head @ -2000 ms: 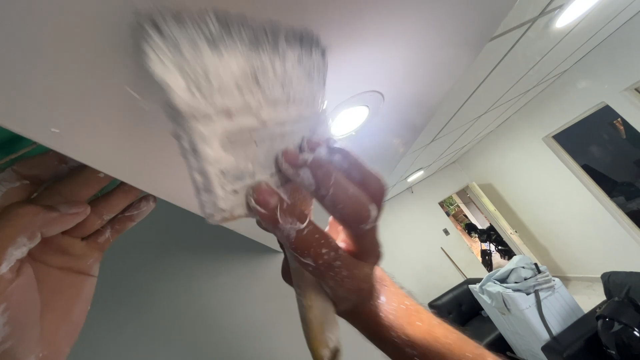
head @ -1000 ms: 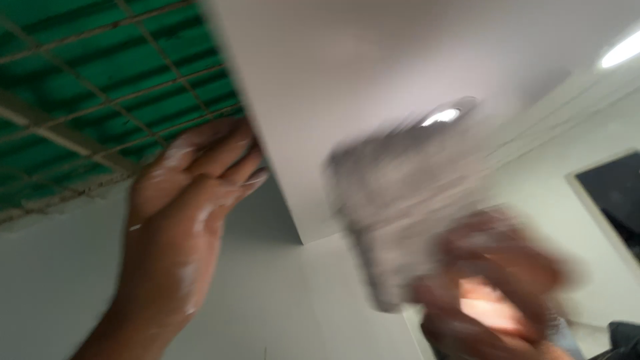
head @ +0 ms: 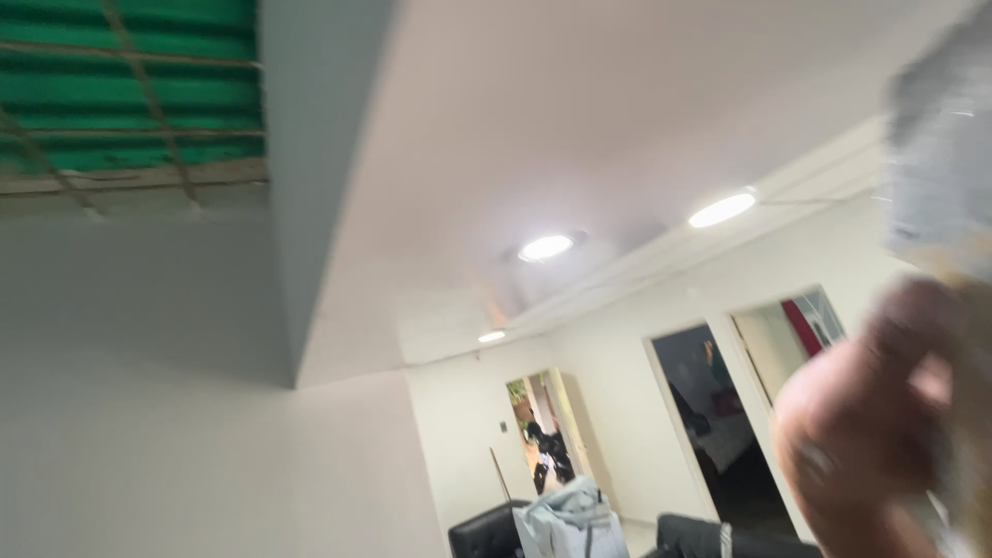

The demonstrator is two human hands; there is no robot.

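At the right edge of the head view, my right hand (head: 868, 418) is closed around the handle of a wide paintbrush (head: 942, 163), its bristles pointing up and coated whitish. Brush and hand are blurred and partly cut off by the frame. White smears mark the skin. Beside the brush runs the pale ceiling panel (head: 581, 101), with round lights (head: 545, 248) set in it; a gap separates brush and panel in the picture, though the real distance is unclear. My left hand is out of view.
A metal grid over green corrugated sheeting (head: 132, 93) fills the upper left, beside the ceiling drop's vertical face (head: 310, 155). Below is a grey wall (head: 139, 349). Farther off stand black seats (head: 488, 533), a light-coloured covered object (head: 573, 523) and open doorways (head: 717, 418).
My left hand, at the panel's edge beside the green grid one second ago, has left the view. My right hand and the brush now show at the far right. The view has swung.
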